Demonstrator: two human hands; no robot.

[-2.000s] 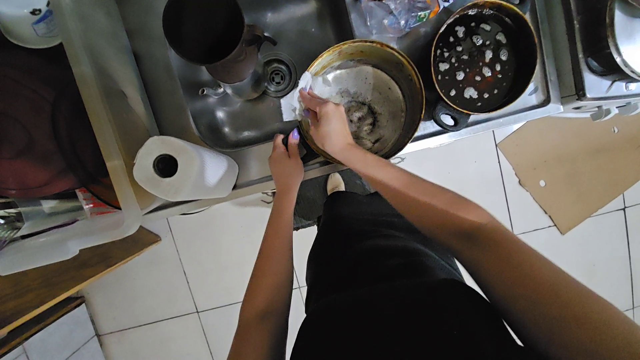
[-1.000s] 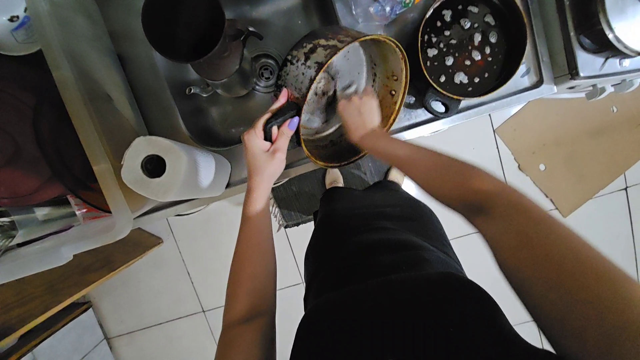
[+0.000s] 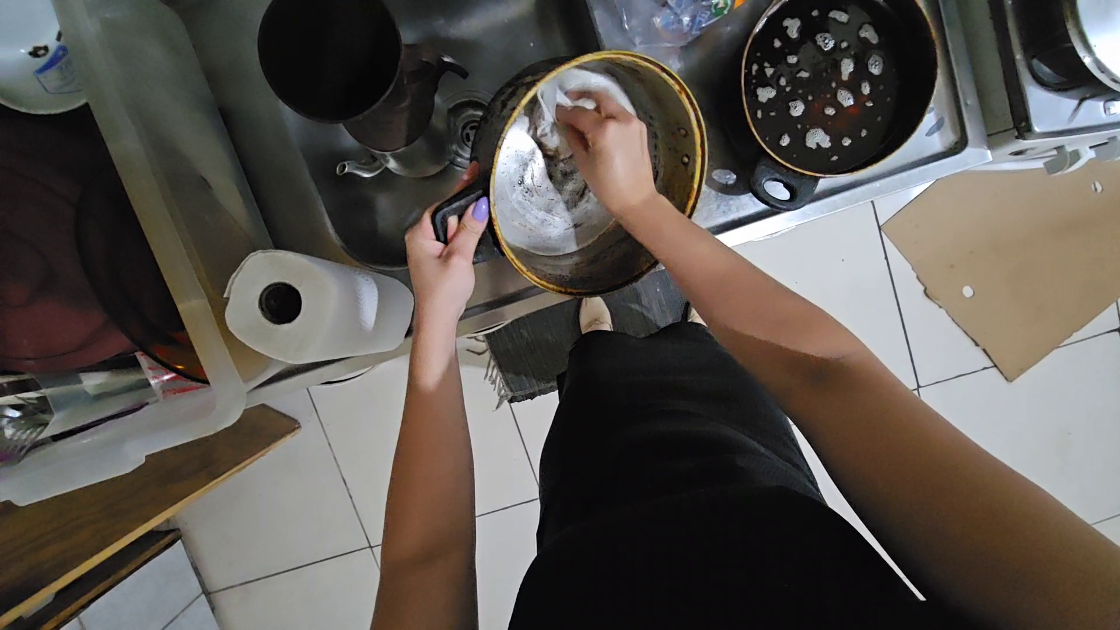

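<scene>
My left hand [image 3: 448,254] is closed around the black side handle of a deep metal pot [image 3: 643,254], which is tilted with its mouth toward me at the sink's front edge. Inside the pot, my right hand [image 3: 612,153] pinches a white paper towel [image 3: 582,87] against the inner wall. The pot's rim is yellowish brown, and its inside carries dark, sooty smears. The fingertips of my right hand are partly hidden by the paper.
A moka pot [image 3: 411,149] and a dark round vessel [image 3: 328,61] are in the sink [image 3: 350,210]. A paper towel roll [image 3: 324,306] lies left, beside a plastic bin [image 3: 166,166]. Right are a pan with dark liquid and foam [image 3: 840,96], a stove [image 3: 1067,114] and cardboard [image 3: 1006,262].
The pot has turned from showing its outer side a second ago to showing more of its inside. My right hand has moved within it, and the white paper is plainly visible again.
</scene>
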